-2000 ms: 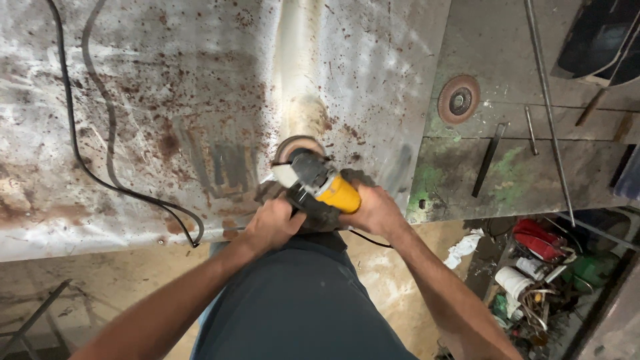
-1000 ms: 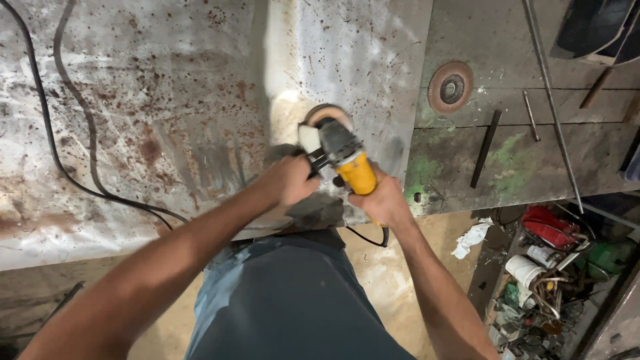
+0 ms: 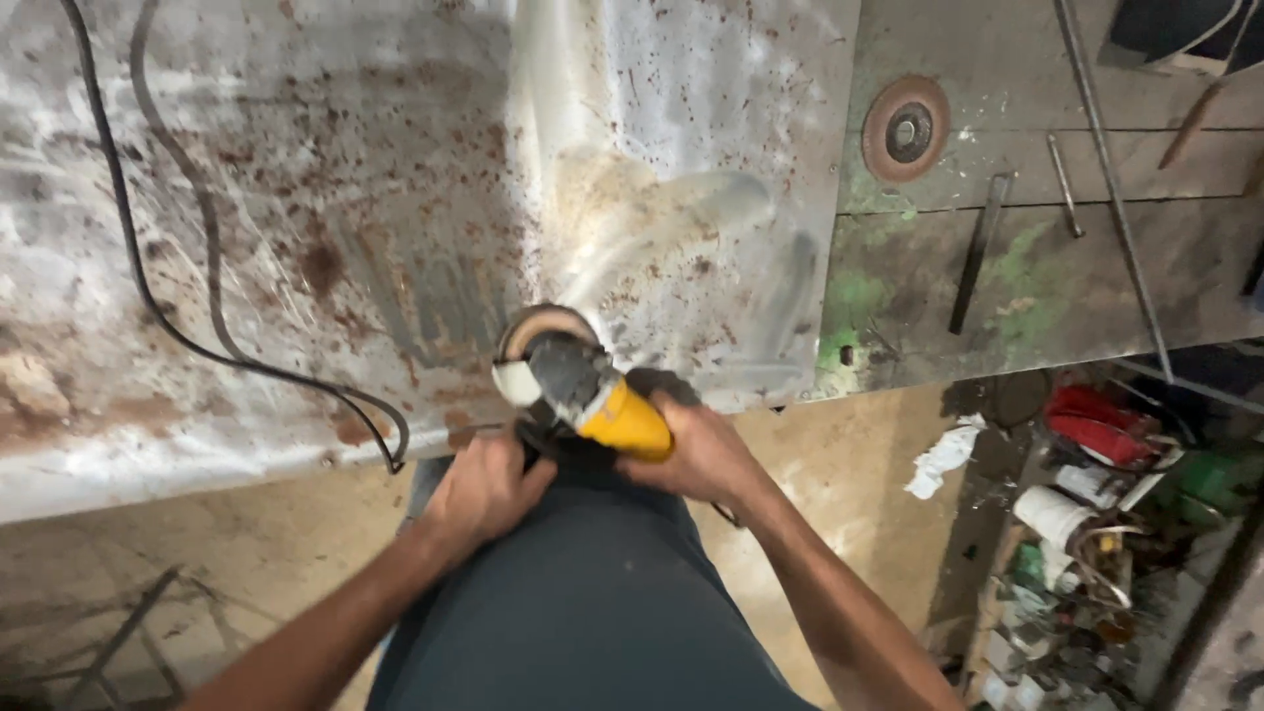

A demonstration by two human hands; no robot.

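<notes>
A yellow and black angle grinder [image 3: 627, 420] is held close to my body, over the near edge of a rust-spotted metal sheet [image 3: 425, 197]. My right hand [image 3: 696, 449] wraps around its yellow body. My left hand [image 3: 494, 479] grips the dark side handle [image 3: 536, 439]. The grinder's round abrasive disc [image 3: 546, 321], with a pale guard beside it, is at the sheet's surface; whether it touches cannot be told. Smoothed, brighter streaks run across the metal beyond the disc.
A black cable [image 3: 123, 212] loops over the sheet at left. On the bench at right lie a spare abrasive disc [image 3: 906, 128], a dark flat bar [image 3: 980, 255], a short rod [image 3: 1066, 186] and a long rod [image 3: 1116, 188]. Mixed scrap [image 3: 1076, 583] fills the lower right.
Both hands have brought the grinder back toward my body and to the left since one second ago. Its disc was farther out over the sheet then. My grip on it is unchanged.
</notes>
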